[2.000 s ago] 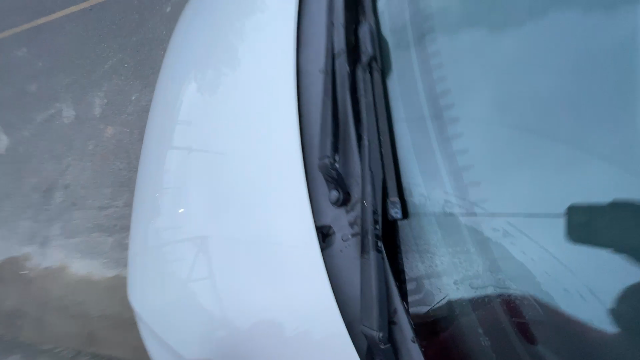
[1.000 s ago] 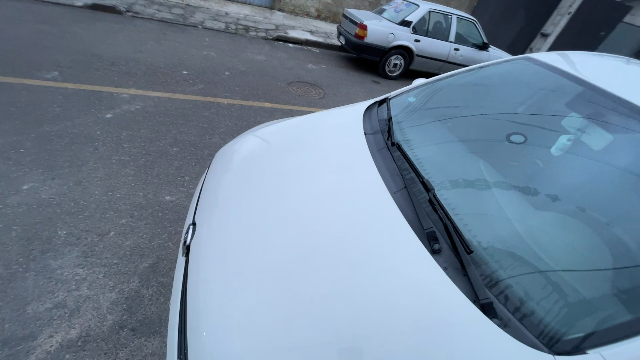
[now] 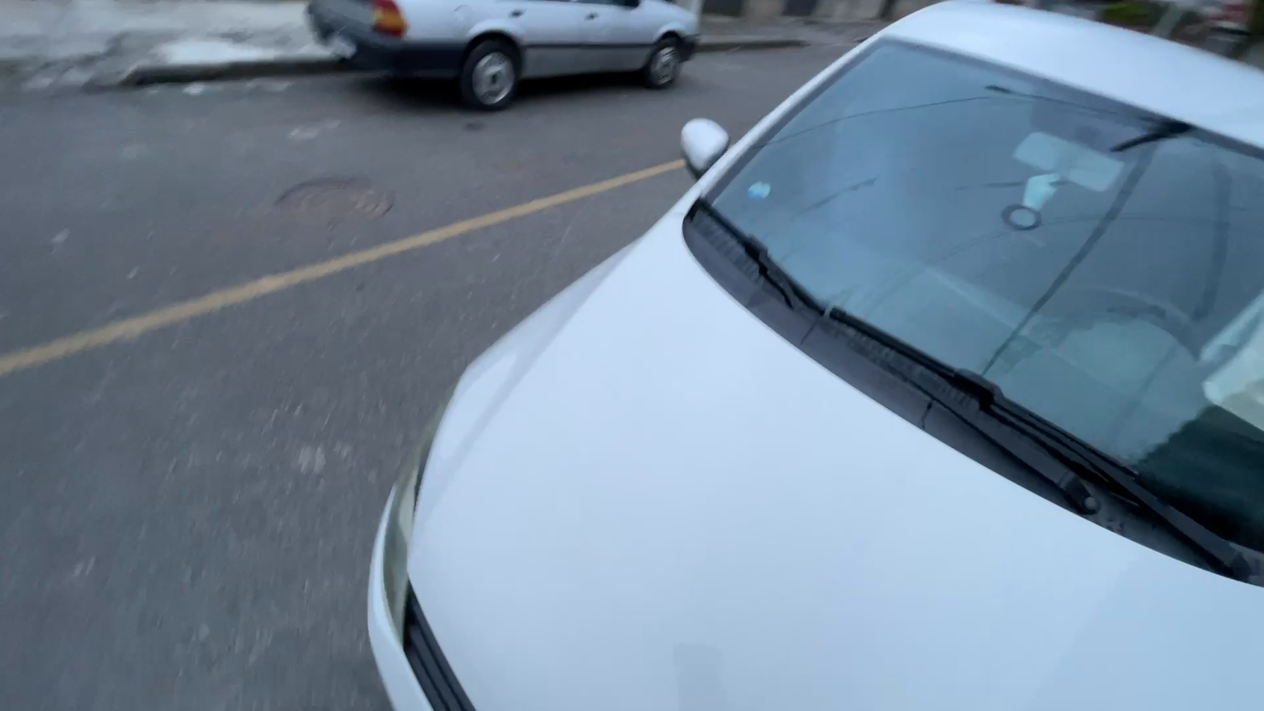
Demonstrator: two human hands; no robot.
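Neither my left hand nor my right hand shows in the head view. A white car fills the right side, with its hood (image 3: 731,464) nearest to me. Behind the hood rises the windshield (image 3: 918,217), which carries reflections and a small round sticker (image 3: 758,190) in its far lower corner. Black wiper arms (image 3: 968,385) lie along the base of the glass. Through the windshield a rear-view mirror (image 3: 1068,161) is visible. A white side mirror (image 3: 704,144) sticks out on the car's far side. At the right edge is a pale patch (image 3: 1239,365) that I cannot identify.
Grey asphalt (image 3: 227,513) runs along the left, crossed by a yellow road line (image 3: 336,265). A round manhole cover (image 3: 336,196) lies beyond the line. Across the street a silver car (image 3: 563,39) stands beside the curb (image 3: 237,71).
The view has swung strongly from a blurred close look at the hood and wipers to a wider look over the white car and street. No hand appears in any frame.
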